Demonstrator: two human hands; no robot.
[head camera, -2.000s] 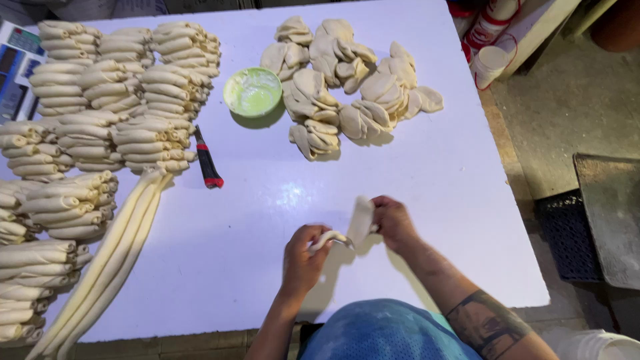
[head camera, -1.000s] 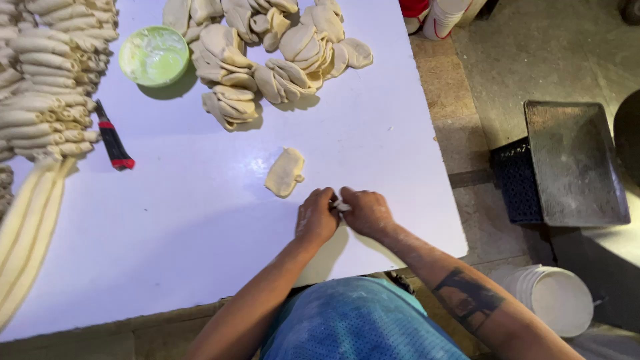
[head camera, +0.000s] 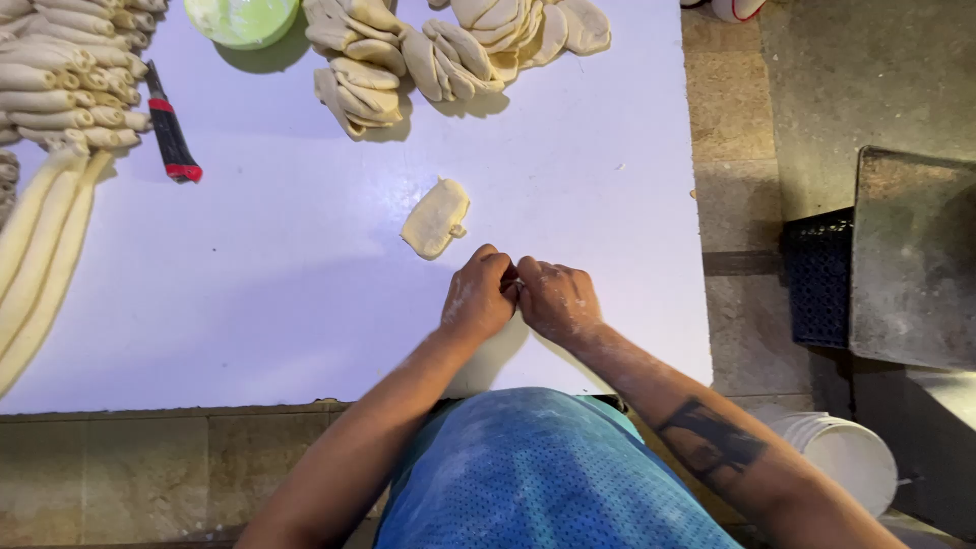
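Note:
My left hand (head camera: 480, 296) and my right hand (head camera: 558, 299) meet near the front edge of the white table (head camera: 305, 320). Both pinch a small piece of pale dough (head camera: 519, 283), mostly hidden by the fingers. Just beyond my left hand lies a flat oblong dough piece (head camera: 436, 219) with a small lump at its edge. Folded flat dough pieces (head camera: 450, 61) are heaped at the far side. Cut dough rolls (head camera: 69, 76) are stacked at the far left, with long dough ropes (head camera: 46, 252) running from them towards me. A black and red utility knife (head camera: 172, 130) lies beside the rolls.
A green bowl (head camera: 244, 19) with white residue stands at the far side of the table. Right of the table, on the floor, are a dark plastic crate (head camera: 820, 278), a worn metal tray (head camera: 915, 259) leaning over it and a white bucket (head camera: 850, 461).
The flat dough piece that my right hand held up two seconds ago appears to lie on the table now. My hands have come together around the small piece. The view has shifted right.

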